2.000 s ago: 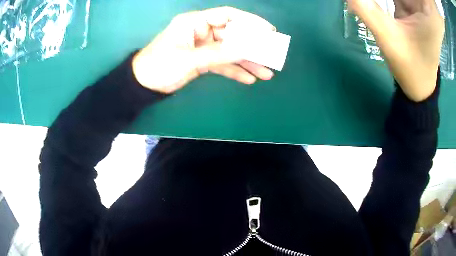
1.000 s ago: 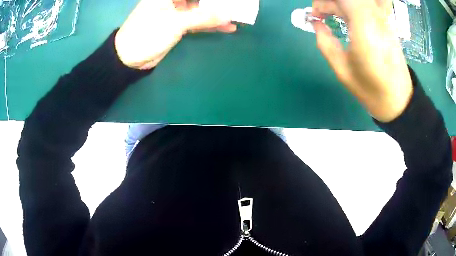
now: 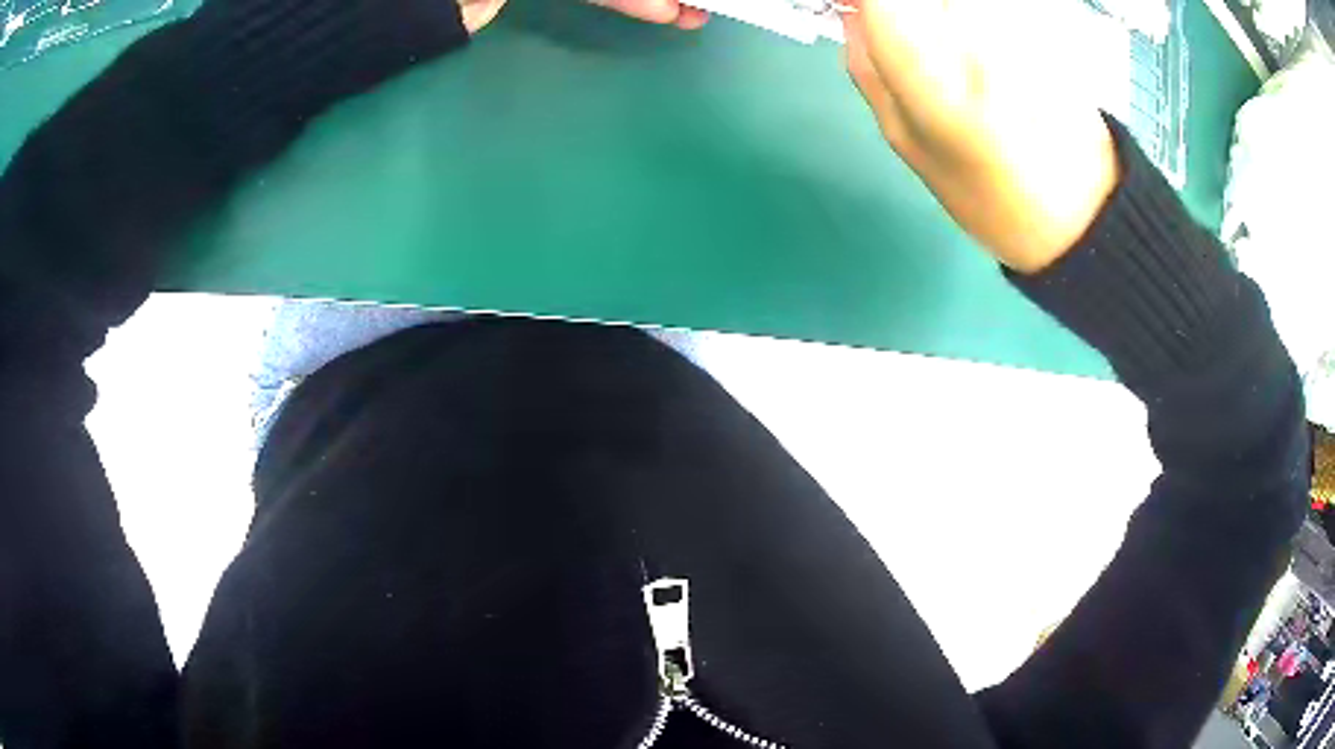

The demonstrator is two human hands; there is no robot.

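A white housing [image 3: 769, 15] is at the top edge, partly cut off. My left hand [image 3: 652, 9] is mostly out of the picture; its fingertips hold the housing's left part from below, and a bit of wrist shows further left. My right hand [image 3: 974, 117] is at the housing's right end, with fingertips together on a small part [image 3: 838, 9]. That part is overexposed and cut by the edge, so its shape is unclear.
A clear tray [image 3: 1167, 103] lies behind my right hand, partly hidden. Clear plastic [image 3: 73, 22] lies at the top left. A whitish bag [image 3: 1288, 220] stands at the far right. The green bench top [image 3: 586, 190] has its near edge in front of my body.
My right hand has moved left with its small part and now meets the housing. My left hand has gone further out over the top edge. The view has shifted and tilted.
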